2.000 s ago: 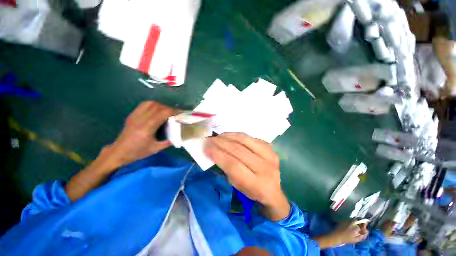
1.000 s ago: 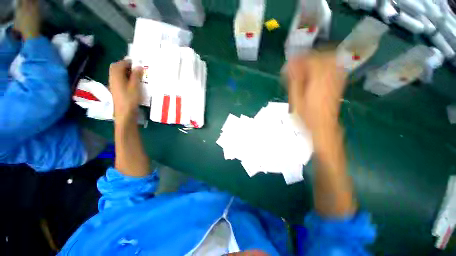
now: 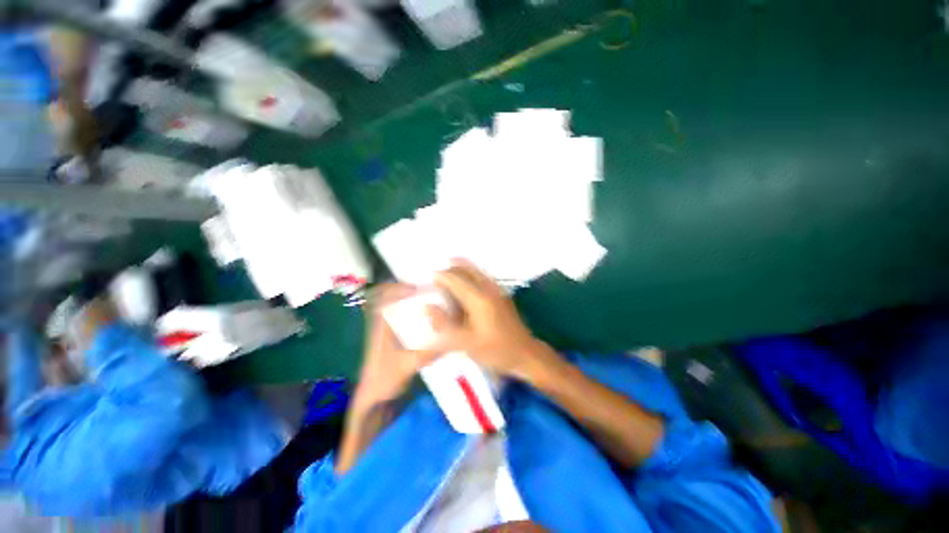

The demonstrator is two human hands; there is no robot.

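A white folding carton (image 3: 463, 392) with a red stripe is held over my lap, tilted, its striped end toward my chest. My left hand (image 3: 387, 338) grips its left side, partly blurred. My right hand (image 3: 484, 321) is closed around its upper part from the right. A white flap or card (image 3: 418, 319) shows between the hands; I cannot tell which. The pile of inserts (image 3: 515, 198) lies fanned just beyond my hands. The stack of flat carton blanks (image 3: 286, 234) lies to the left, with red at its near end.
Erected cartons (image 3: 268, 96) lie at the upper left on the green bench (image 3: 749, 198). More white cartons with red (image 3: 224, 331) lie near a neighbour in a blue sleeve (image 3: 135, 406) at the left. A blue stool (image 3: 822, 406) is at the lower right. Thin bands lie farther back.
Both hands have come together over my lap, from the blank stack and the far side of the bench, and now hold a carton. The view has swung, shifting the bench contents.
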